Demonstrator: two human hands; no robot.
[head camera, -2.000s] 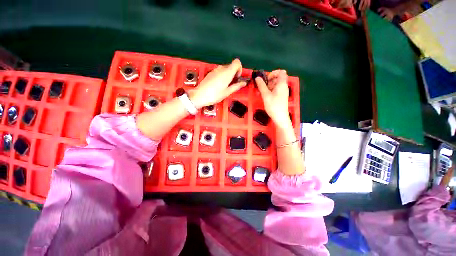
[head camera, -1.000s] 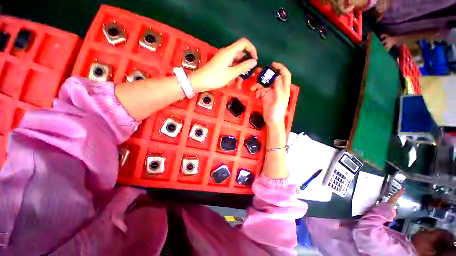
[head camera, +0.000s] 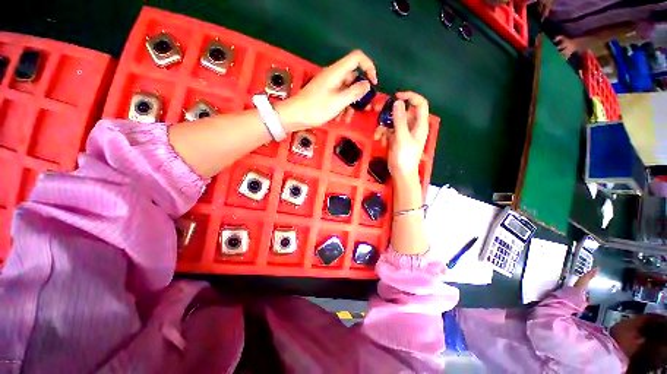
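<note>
A red compartment tray (head camera: 150, 77) lies in front of me. Its left and middle pockets hold watches face down with pale backs (head camera: 254, 185); its right pockets hold watches with dark faces up (head camera: 338, 205). My left hand (head camera: 333, 91) is over the tray's upper right and holds a dark watch (head camera: 363, 93) between its fingers. My right hand (head camera: 407, 131) is just right of it and holds another dark watch (head camera: 387, 112), its screen dark, with the thumb on it. The fingers partly hide both watches.
A second red tray (head camera: 80, 73) is at left. Loose watches (head camera: 447, 17) lie on the green bench beyond. White sheets (head camera: 468, 219), a pen (head camera: 462, 252) and a calculator (head camera: 507, 242) are at right, beside a green board (head camera: 559, 139). Another person's pink sleeve (head camera: 567, 310) shows at lower right.
The head view has swung toward the right side. The watch in my right hand showed a lit screen a second ago and now looks dark, its face turned. Both hands still hold watches.
</note>
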